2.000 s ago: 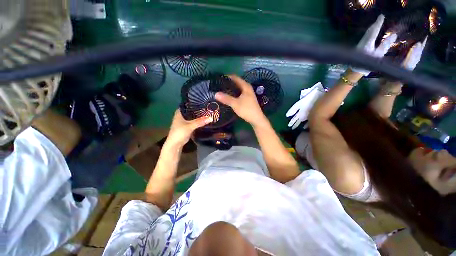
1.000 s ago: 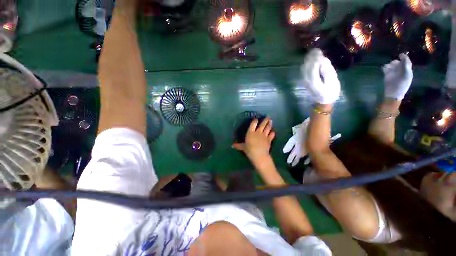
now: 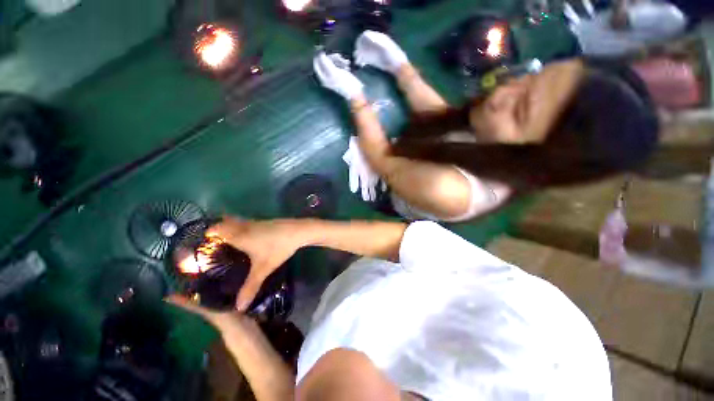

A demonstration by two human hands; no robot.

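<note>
A small black desk fan with an orange glow inside is between my hands at the lower left. My right hand is spread over its right side, thumb pointing down. My left hand is along its lower edge; its fingertips are blurred. A round black front grille with a pale centre lies on the green bench just behind the fan, partly hidden by it. Another dark grille lies to the left, and one more lies to the right, beyond my right arm.
A neighbour with white gloves works on the right. A loose white glove lies by that person's arm. Glowing fans stand across the bench, and a dark fan at the far left. Cartons are at the right.
The view has swung to the right. My left arm, stretched far over the bench a second ago, is back near me. My right hand has left a grille, and both hands are now at a glowing fan.
</note>
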